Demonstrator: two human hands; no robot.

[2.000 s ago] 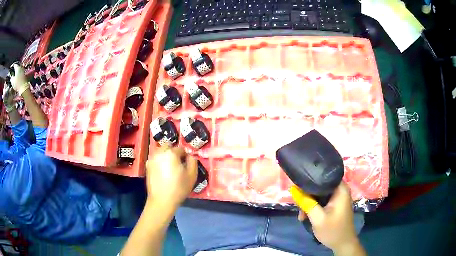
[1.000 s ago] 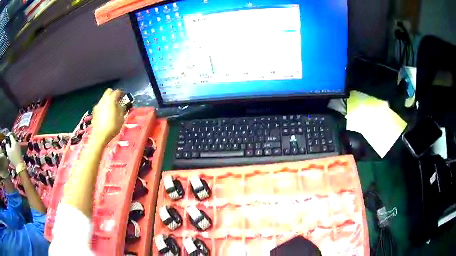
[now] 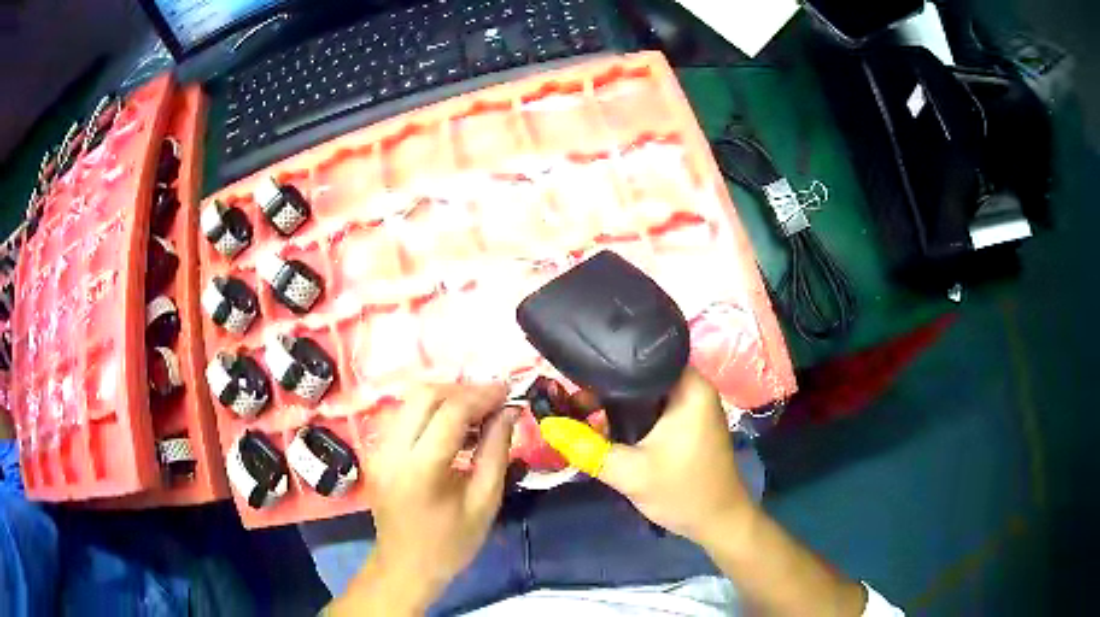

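Note:
The pink foam tray point(image 3: 416, 145) lies in front of me, with several smartwatches point(image 3: 298, 283) in its two left columns. My left hand point(image 3: 437, 476) holds a small dark watch point(image 3: 549, 398) by its light strap over the tray's front part. My right hand point(image 3: 682, 464) is closed around the handle of the black barcode scanner point(image 3: 609, 325), its head over the tray. A yellow cover point(image 3: 574, 445) shows at a fingertip of my right hand, close beside the watch. The fingers partly hide the watch.
Stacked pink trays point(image 3: 91, 301) with watches stand at left, a blue sleeve point(image 3: 48, 542) below them. A keyboard point(image 3: 398, 72) lies behind the tray. A clipped cable coil point(image 3: 790, 229) and a black box point(image 3: 917, 157) are at right. A monitor corner point(image 3: 211, 18) shows.
My left hand has come back from the stacked trays with a watch and is now near the scanner. The scanner and right hand are fully in view again. The view has tilted down and turned right.

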